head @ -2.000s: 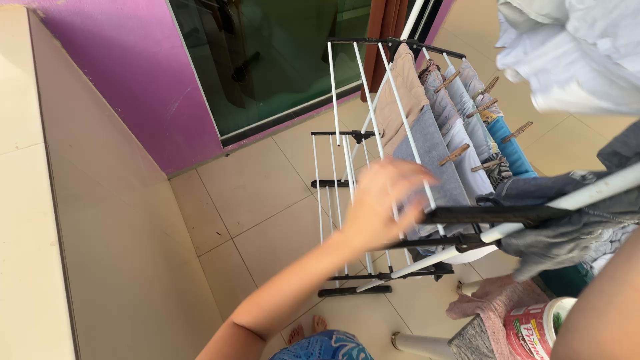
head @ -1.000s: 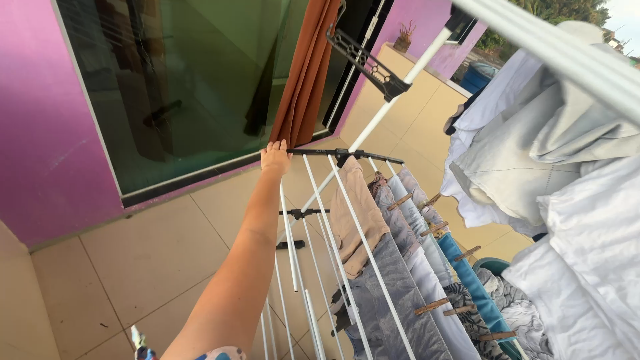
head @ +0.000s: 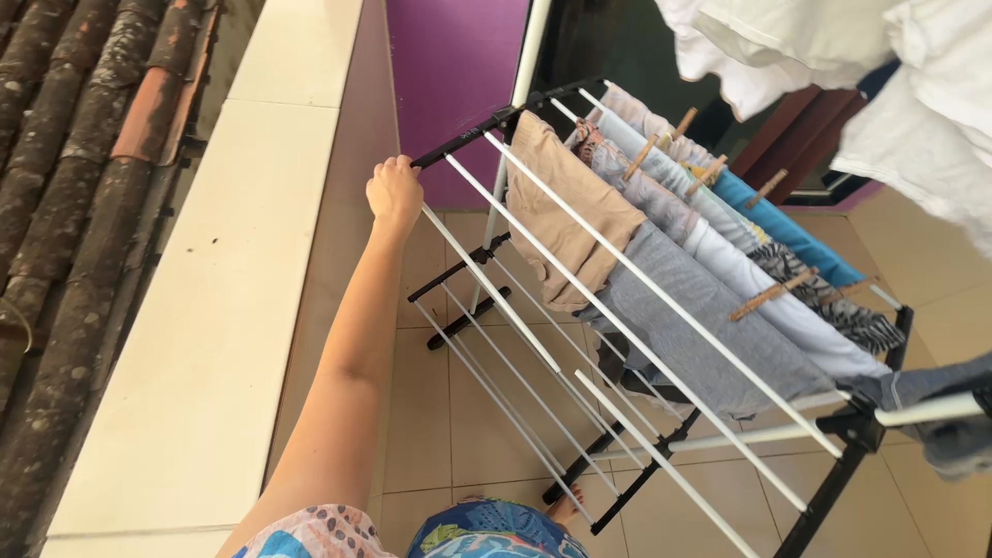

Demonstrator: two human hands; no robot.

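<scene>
My left hand [head: 395, 190] is closed around the outer end of the black plastic end bar [head: 465, 141] of a folding clothes drying rack. My right hand is out of the frame. White rods [head: 496, 291] run across the rack; the outermost one is parted in the middle. Over the rods hang a beige garment [head: 570, 221], a grey cloth [head: 701, 318], a white cloth [head: 775, 302], a zebra-patterned cloth [head: 837, 314] and a blue cloth [head: 790, 225]. Several wooden clothespins [head: 773, 294] clip the laundry farther in.
A low wall with a cream tiled top [head: 194, 310] runs along the left, with roof tiles [head: 77, 256] beyond it. White laundry [head: 914, 101] hangs at the upper right. A dark garment [head: 953, 418] hangs at the right edge. My bare foot [head: 567, 505] is beside the rack's black foot.
The view has swung, now showing the low wall and roof tiles. Two seconds ago my left hand was blurred over the rack's near end; one second ago it was at the far end bar's corner, where it still is.
</scene>
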